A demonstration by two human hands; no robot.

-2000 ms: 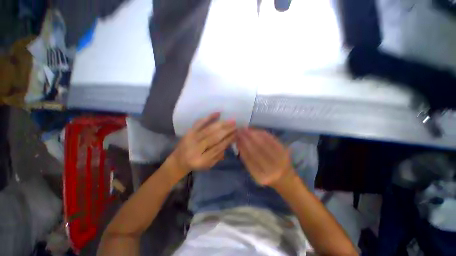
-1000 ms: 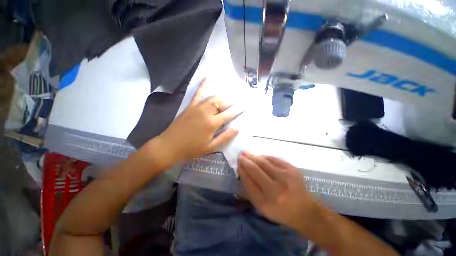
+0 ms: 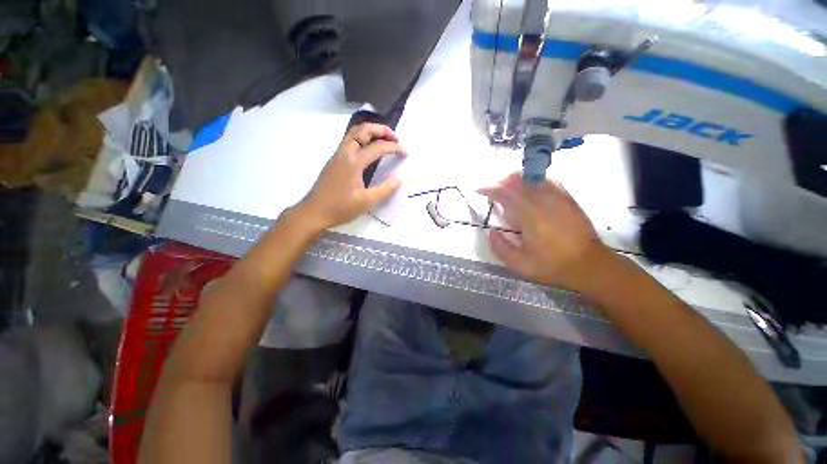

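My left hand [image 3: 349, 177] is left of the needle area, its fingertips on a dark grey fabric panel [image 3: 370, 118] with a pale edge [image 3: 388, 170] showing between thumb and fingers. My right hand [image 3: 549, 227] is over the machine bed, just below the grey-blue ribbed knob [image 3: 536, 161]. Its thumb and index finger are apart, and a thin black strand shows between them; whether they grip it is unclear. Thin black lines and a small curved dark piece [image 3: 437, 212] lie between the hands. The white sewing machine head [image 3: 589, 100] stands above; its needle tip is too small to make out.
A black bundle [image 3: 725, 258], a black flat pad [image 3: 666, 177] and metal snips [image 3: 772, 333] are at the right. Dark grey fabric [image 3: 236, 41] lies at the back left. A red basket [image 3: 154, 335] is below left. The ruler strip [image 3: 390, 263] runs along the table's front edge.
My left hand has moved left with the pale-edged fabric, away from the needle area. My right hand has moved up and right, from the table's front edge to below the knob. Thin black lines now show between them.
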